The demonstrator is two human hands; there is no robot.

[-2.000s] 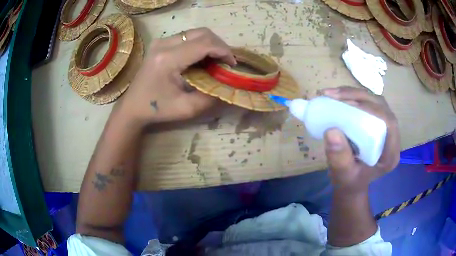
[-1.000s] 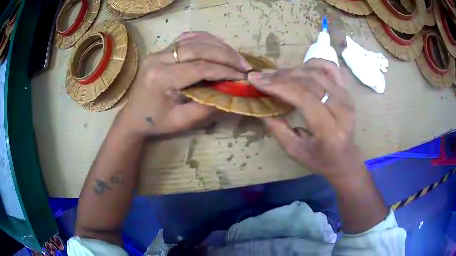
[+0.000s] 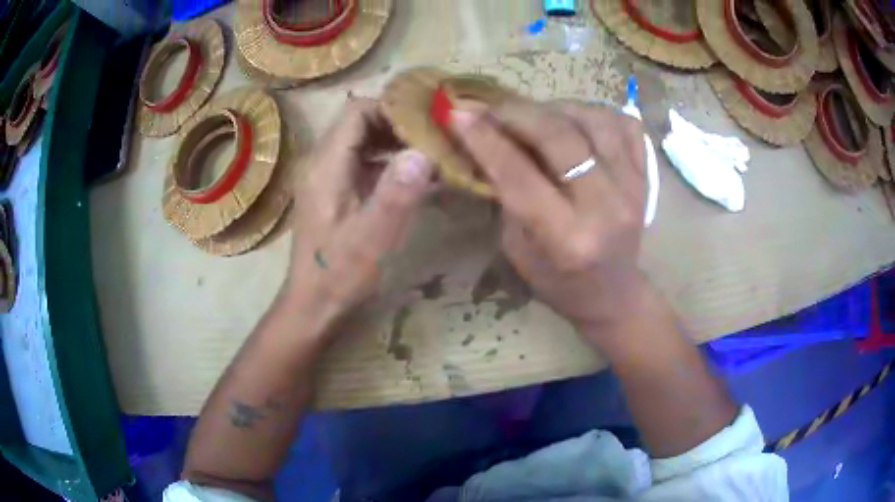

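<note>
A tan flanged ring (image 3: pixel 417 103) with a red band is held up and tilted between my two hands, slightly blurred. My left hand (image 3: pixel 343 201) grips its left lower edge, thumb at the brim. My right hand (image 3: pixel 574 196) grips it from the right, with fingers on the red band, and covers much of the ring. The white glue bottle (image 3: pixel 650 181) stands just behind my right hand, mostly hidden, with its blue tip (image 3: pixel 632 90) showing.
A crumpled white tissue (image 3: pixel 707 160) lies right of the bottle. Stacked rings (image 3: pixel 221 196) lie at the left, and a ring heap (image 3: pixel 765 98) at the upper right. A green-edged surface (image 3: pixel 69 294) runs along the left. A cyan cylinder (image 3: pixel 559 6) lies at the far edge.
My right hand set the glue bottle down and took hold of the ring. The ring has since been tilted more steeply and moved slightly left and up. The view has shifted.
</note>
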